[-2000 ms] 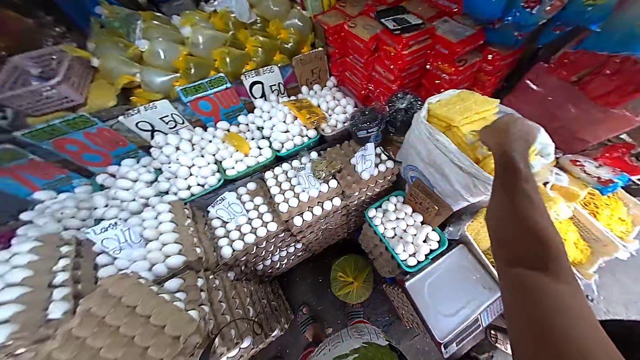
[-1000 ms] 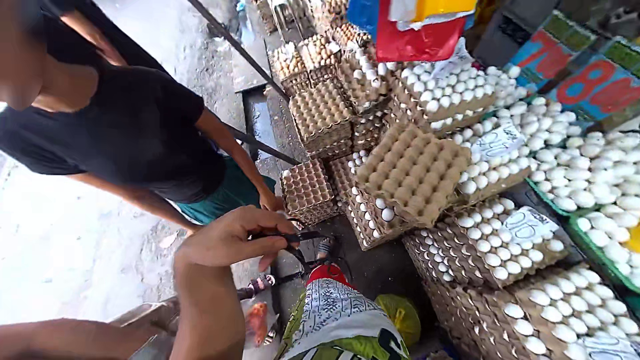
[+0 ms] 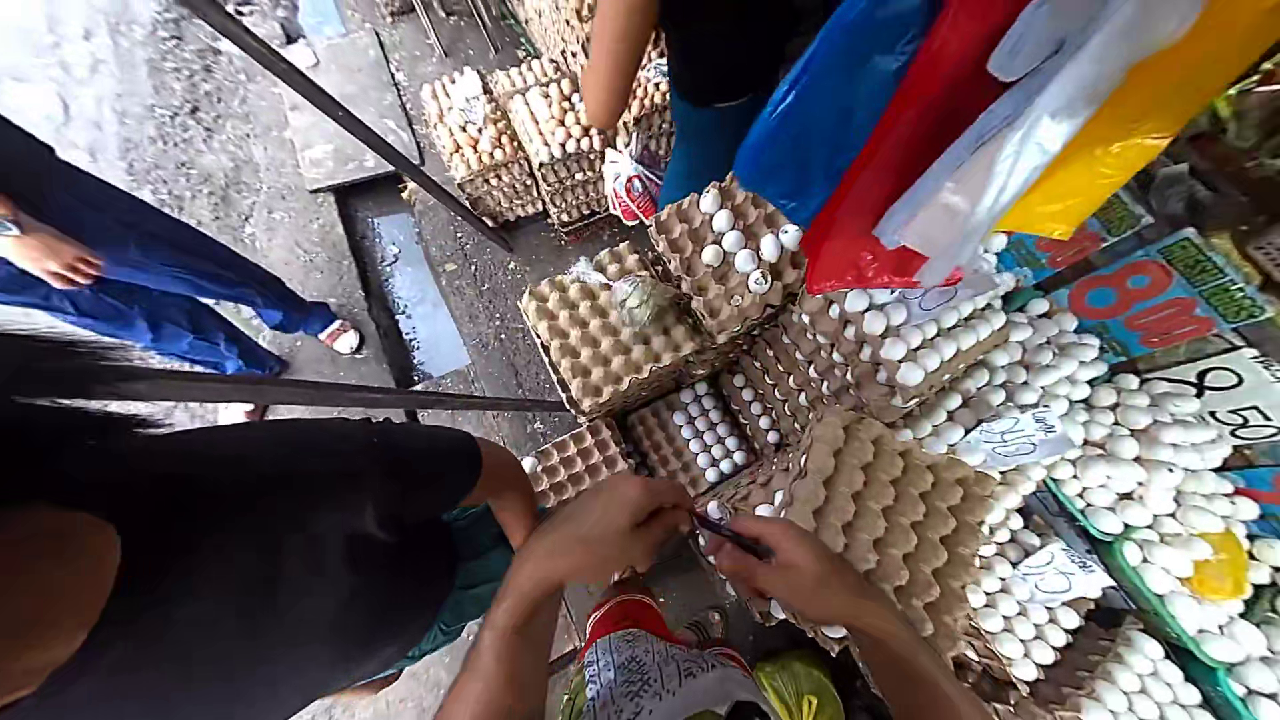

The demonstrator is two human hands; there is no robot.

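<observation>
Both my hands are raised in front of me at the lower middle. My left hand and my right hand grip the two ends of a thin dark strip, perhaps a cord or band; its exact kind is unclear. Just right of my right hand stands a tilted stack of cardboard egg trays. Beyond my hands, white eggs sit in rows in a tray. An empty-celled tray lies behind my left hand.
A person in a black shirt is close at left; another in blue trousers stands farther off. Dark poles cross the left side. Colored plastic bags hang at upper right. White eggs with price signs fill the right. A water-filled gutter cuts the pavement.
The view has swung widely from the stall. My right hand, reaching to a sack of yellow packets two seconds ago, is now at the dark strip with my left hand.
</observation>
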